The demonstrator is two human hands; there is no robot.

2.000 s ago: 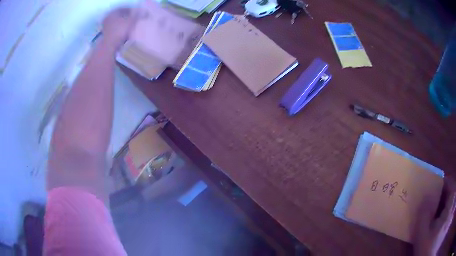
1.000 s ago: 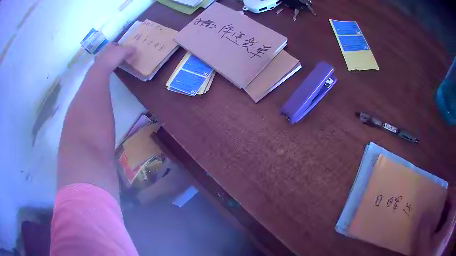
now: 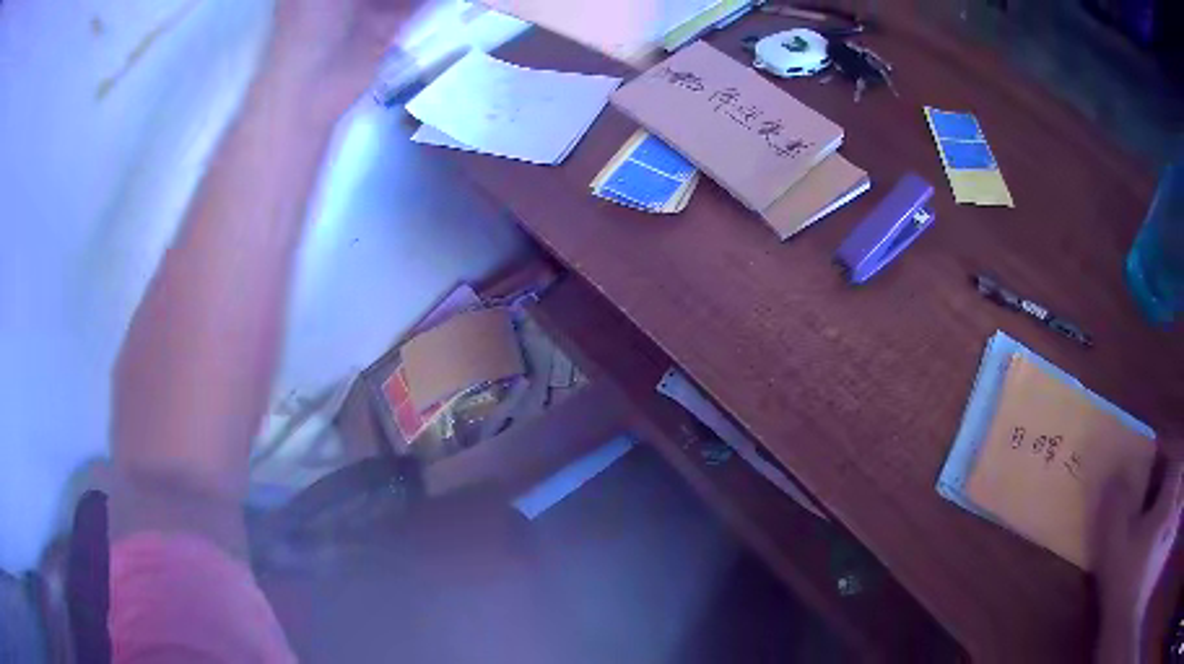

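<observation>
My left hand is blurred and cut off by the top edge. What its fingers hold cannot be told. White sheets lie at the desk's left edge, below and right of it. A blurred tan booklet shows at the top edge. My right hand is dark and partly cut off at the right. It grips the lower right side of a kraft-covered form book with bluish-white page edges; its fingertips are unclear. A wide booklet with handwriting lies over a smaller tan booklet.
On the desk lie a purple stapler, a pen, blue-and-yellow strips, a blue-and-yellow card and keys with a white fob. A teal bottle stands at the right. Papers and booklets lie below the desk's left edge.
My left hand has moved up from the tan booklets at the desk's left corner. White sheets now show there. The view has shifted, and my right hand stays at the form book.
</observation>
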